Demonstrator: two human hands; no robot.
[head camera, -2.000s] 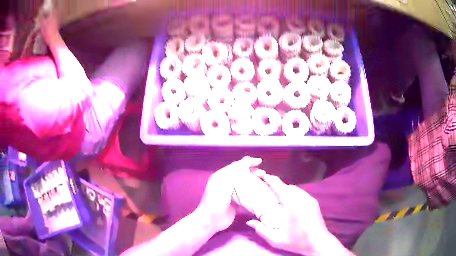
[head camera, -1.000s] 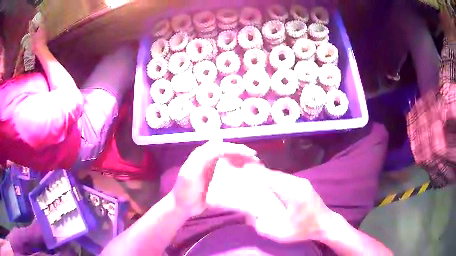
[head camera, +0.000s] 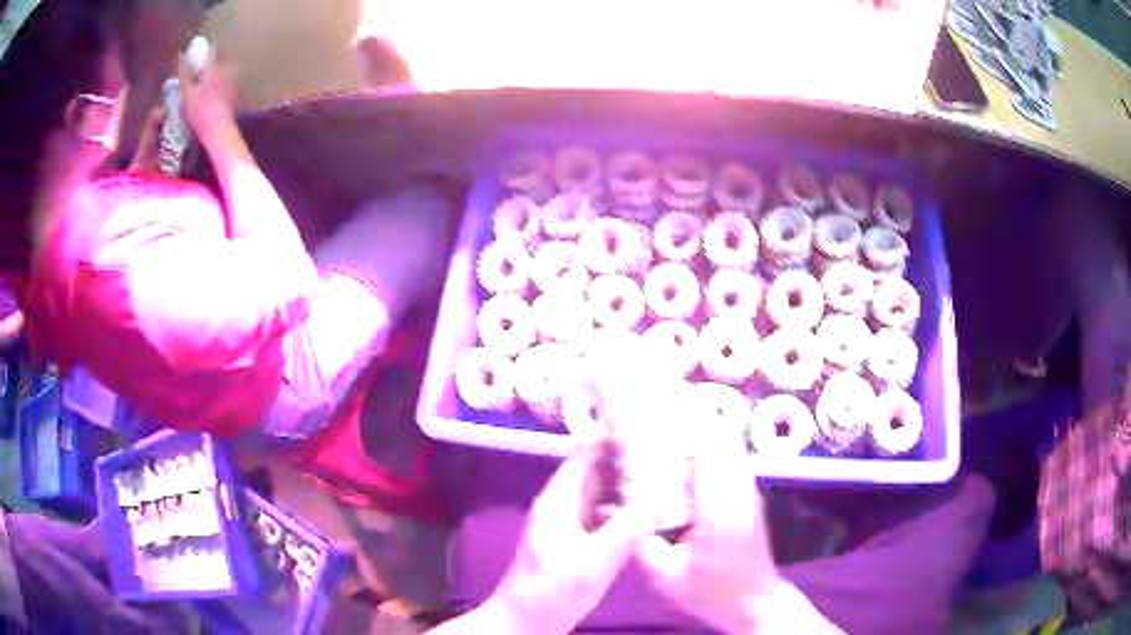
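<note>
A blue-violet tray (head camera: 437, 395) holds several rows of pale ring stacks (head camera: 732, 295) with ridged sides and dark centre holes. My left hand (head camera: 571, 527) and my right hand (head camera: 719, 533) are close together over the tray's near edge. Between them is a pale, tube-like piece (head camera: 651, 434), overexposed and blurred, its upper end over the front row of rings. Both hands appear closed around it. Glare hides the fingertips and the piece's exact outline.
A bright white bench top (head camera: 670, 44) lies beyond the tray. A dark flat rectangle (head camera: 953, 75) and grey-silver pieces (head camera: 1023, 62) are at upper right. A person in red (head camera: 161, 298) sits at left, a plaid sleeve (head camera: 1085, 496) is at right. Small blue crates (head camera: 236, 496) stand at lower left.
The view has shifted, so the tray appears lower and more of the bench shows. The hands have gone from folded together near the lap to upright at the tray's near edge, with the piece between them.
</note>
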